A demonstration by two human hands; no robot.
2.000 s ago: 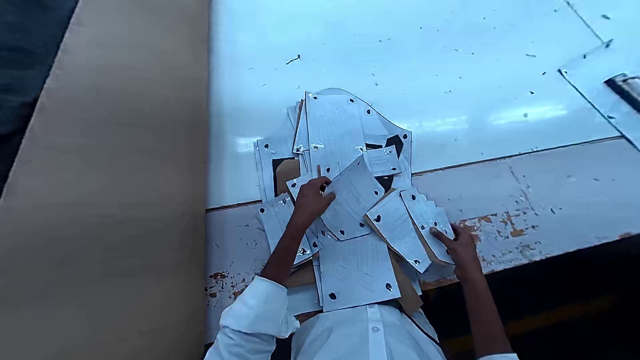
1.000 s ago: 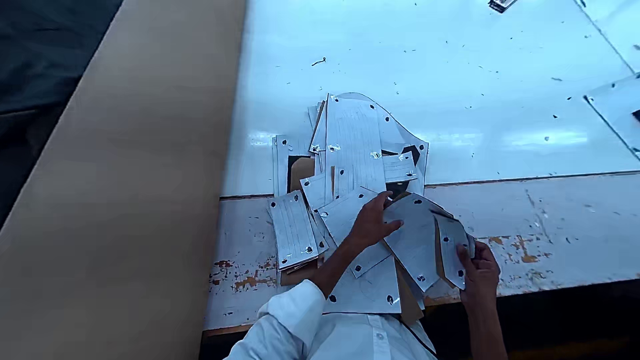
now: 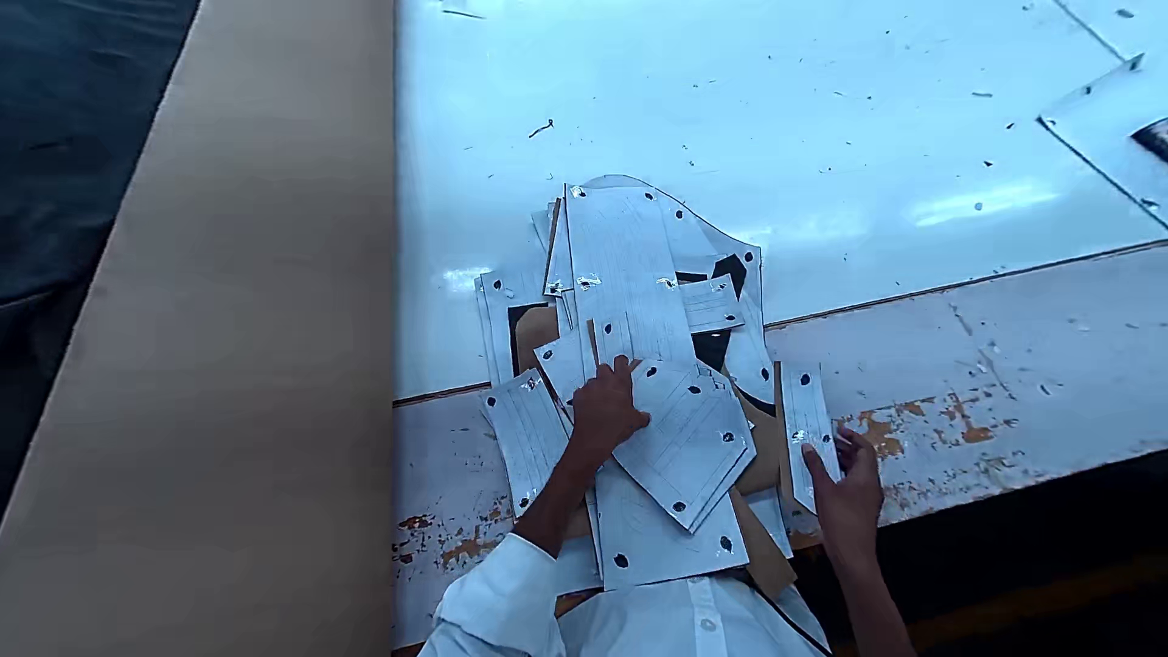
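A loose pile of flat card pattern pieces lies before me, pale on one face, brown on the other, marked with dark spots and lines. My left hand (image 3: 610, 409) rests at the left edge of a pointed pattern piece (image 3: 686, 429), its thumb on top; whether it grips is unclear. On the right, my right hand (image 3: 847, 484) holds a narrow pattern strip (image 3: 805, 429) between thumb and fingers, tilted up beside the pile. A long rectangular piece (image 3: 625, 265) lies above my left hand, and a smaller one (image 3: 529, 438) to its left.
A wide brown sheet (image 3: 246, 347) runs along the left, with dark material (image 3: 82, 137) beyond it. The glossy white tabletop (image 3: 776, 109) bears small scraps. Its near strip (image 3: 1004, 383) has worn paint. Another pale sheet (image 3: 1095, 119) lies at the far right.
The fanned pieces by my right hand have separated: a narrow strip is now in that hand, apart to the right. The pointed piece lies on the pile by my left hand.
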